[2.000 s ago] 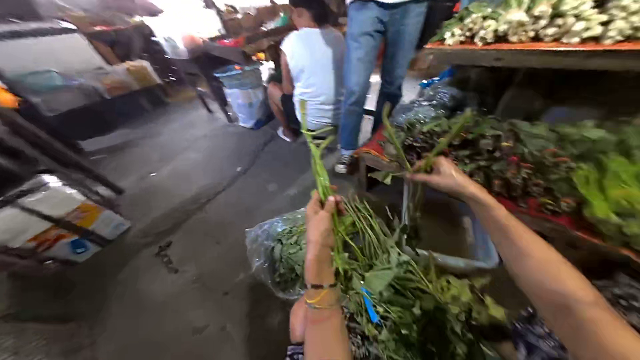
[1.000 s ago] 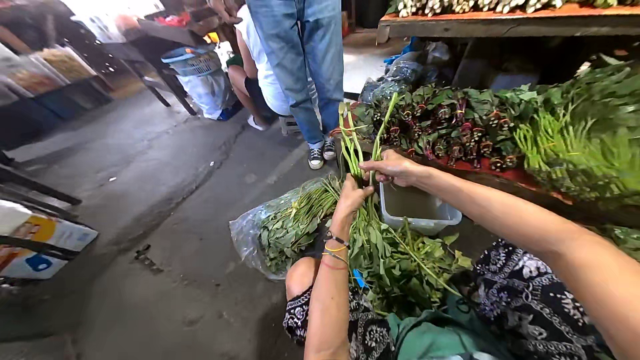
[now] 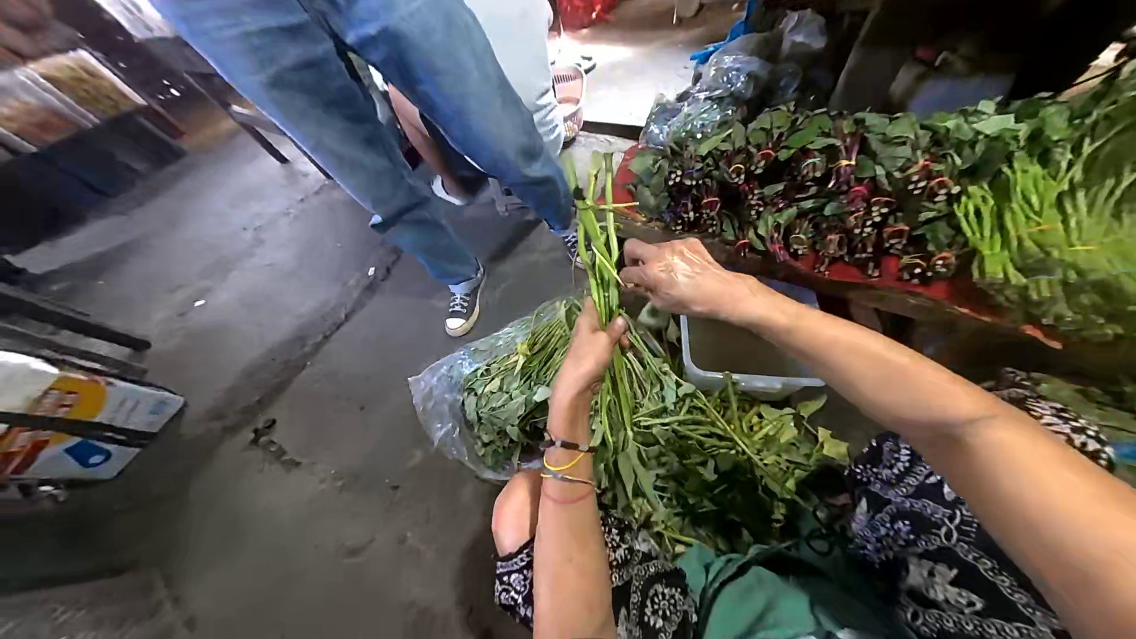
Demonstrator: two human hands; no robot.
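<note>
My left hand [image 3: 593, 346] is closed around a bunch of long green leafy stems [image 3: 603, 257], their cut ends pointing up. My right hand [image 3: 679, 277] is at the bunch's right side, thumb and fingers pinched near the stems; whether something thin is between them is unclear. More loose leafy greens [image 3: 710, 444] lie over my lap below. Beside them on the left, a clear plastic bag [image 3: 439, 399] holds further leafy stems. A translucent plastic basin [image 3: 754, 377] is behind and below my right forearm.
A person in jeans [image 3: 426, 124] stands close ahead, and another person in white sits behind. At right, a low stand [image 3: 941, 297] with red covering carries banded bundles of dark-stemmed greens [image 3: 834, 195] and light green stems [image 3: 1038, 222]. A printed box [image 3: 89, 417] is at the left.
My right hand, apart from the left and holding stems two seconds ago, is now beside the bunch in my left hand. The view has shifted, with the standing person appearing further left.
</note>
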